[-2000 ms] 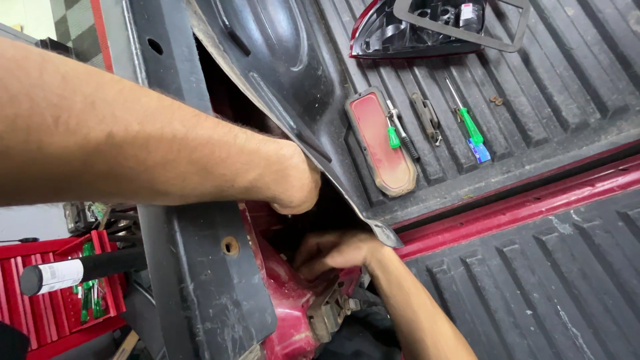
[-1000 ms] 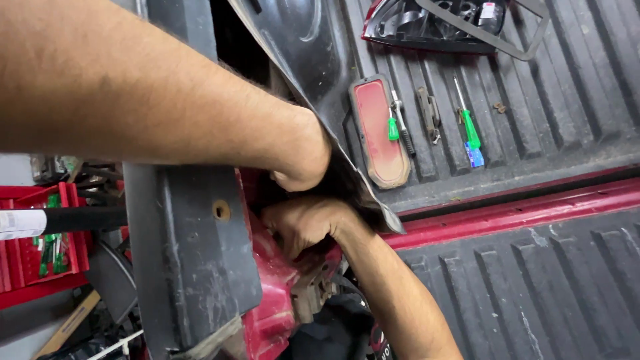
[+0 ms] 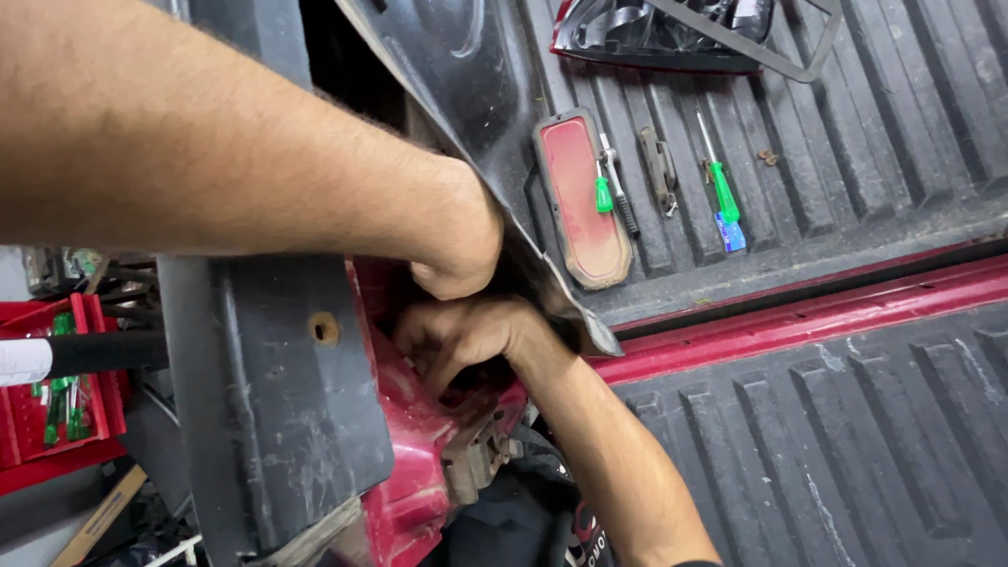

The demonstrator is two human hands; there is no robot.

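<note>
My left hand (image 3: 461, 236) reaches in from the left, bent at the wrist, into the dark gap between the red body panel (image 3: 409, 441) and the lifted edge of the black plastic bed liner (image 3: 504, 102). Its fingers are hidden. Just below it, my right hand (image 3: 468, 335) comes from the lower right with its fingers curled down into the opening in the red metal. Those fingertips are out of sight too, and whatever either hand touches inside cannot be seen. A rusty metal latch part (image 3: 472, 465) sits on the panel below my right hand.
On the ribbed bed lie a red plastic cover (image 3: 579, 189), a ratchet (image 3: 618, 185), green-handled screwdrivers (image 3: 723, 189), a metal bracket (image 3: 657, 165) and a tail light (image 3: 669, 39) under a gasket frame (image 3: 732, 39). A red tool tray (image 3: 98, 378) stands at left. The lowered tailgate (image 3: 835, 457) is at right.
My two hands were apart in the earliest frame and are now close together. The fingers of my right hand have gone from flatter to more curled over the opening. The view has shifted a little.
</note>
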